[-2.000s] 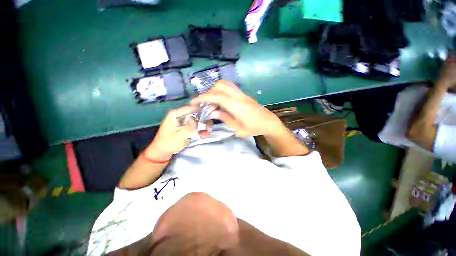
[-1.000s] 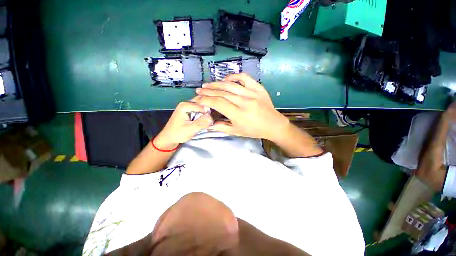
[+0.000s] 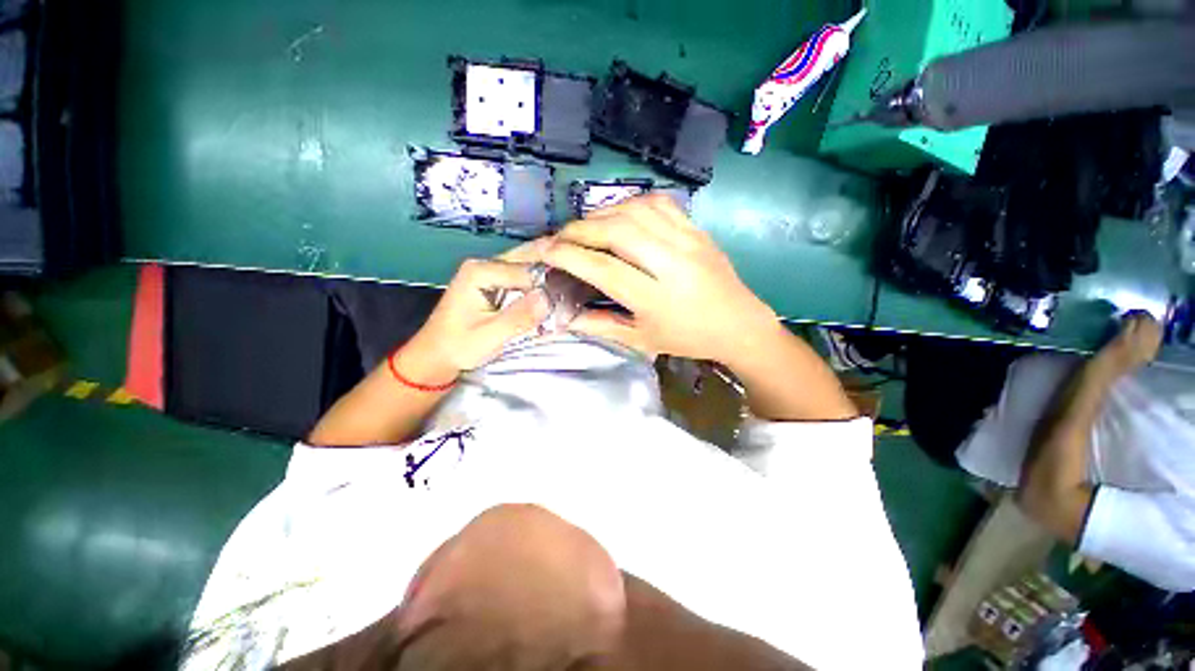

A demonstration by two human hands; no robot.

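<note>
My left hand [image 3: 474, 315] holds small shiny metal pieces [image 3: 543, 309] between its fingers at the bench's front edge. My right hand [image 3: 668, 282] is beside it, palm turned down, its fingers over and touching the pieces; its fingertips are partly hidden. Black plastic housings lie behind the hands on the green bench [image 3: 328, 131]. A metal plate [image 3: 501, 101] is on the back-left housing, another plate [image 3: 461, 186] on the front-left one. The back-right housing [image 3: 638, 112] shows no plate. The front-right housing with a plate [image 3: 613, 195] is partly hidden by my right hand.
A grey electric screwdriver [image 3: 1048, 81] hangs at upper right before a green box [image 3: 917, 79]. A striped tube [image 3: 797, 79] lies left of it. Black housings [image 3: 950, 243] are heaped at right. A black tray [image 3: 81, 144] is at far left. Another person's arm [image 3: 1068, 426] is at right.
The camera view has shifted. The screwdriver has come into view at upper right. My hands stay together over the metal pieces, which show more between them than a second ago.
</note>
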